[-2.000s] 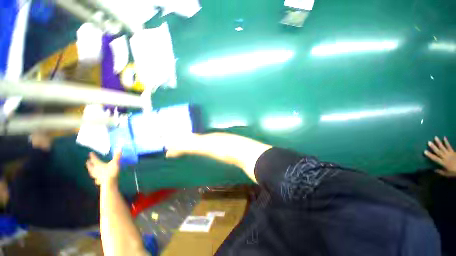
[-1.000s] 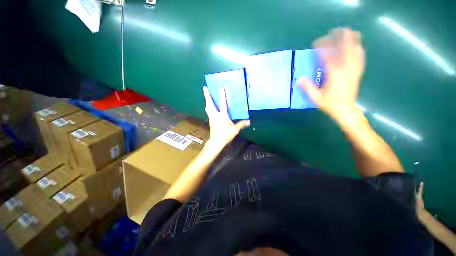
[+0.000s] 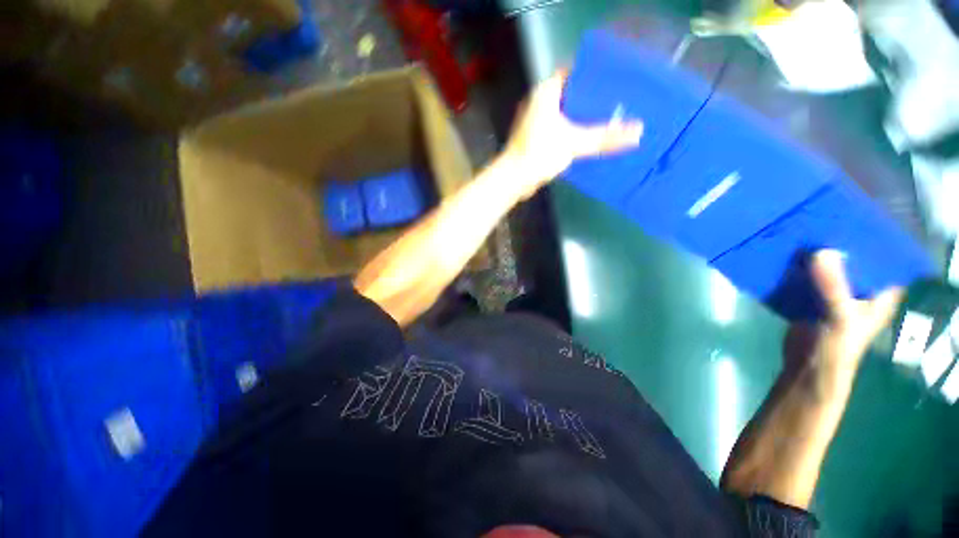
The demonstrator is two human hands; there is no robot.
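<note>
A row of three blue product boxes [image 3: 726,179] is held pressed end to end between my two hands, above the green bench. My left hand [image 3: 557,137] grips the upper left end, with the thumb across the top. My right hand [image 3: 847,305] grips the lower right end, partly hidden by it. An open brown shipping carton [image 3: 258,226] stands low to the left of the bench. Two blue product boxes [image 3: 391,198] show on its floor beside its right wall; my left forearm covers part of the carton.
The green bench [image 3: 620,305] is on the right, with white sheets and bags [image 3: 815,47] at its far side. Blue crates [image 3: 95,389] stand at the lower left. A red stool [image 3: 426,42] and blurred brown cartons [image 3: 137,42] are beyond the carton.
The view has turned toward the open carton. The three blue boxes, lying on the bench a second ago, are now lifted as one row between both hands.
</note>
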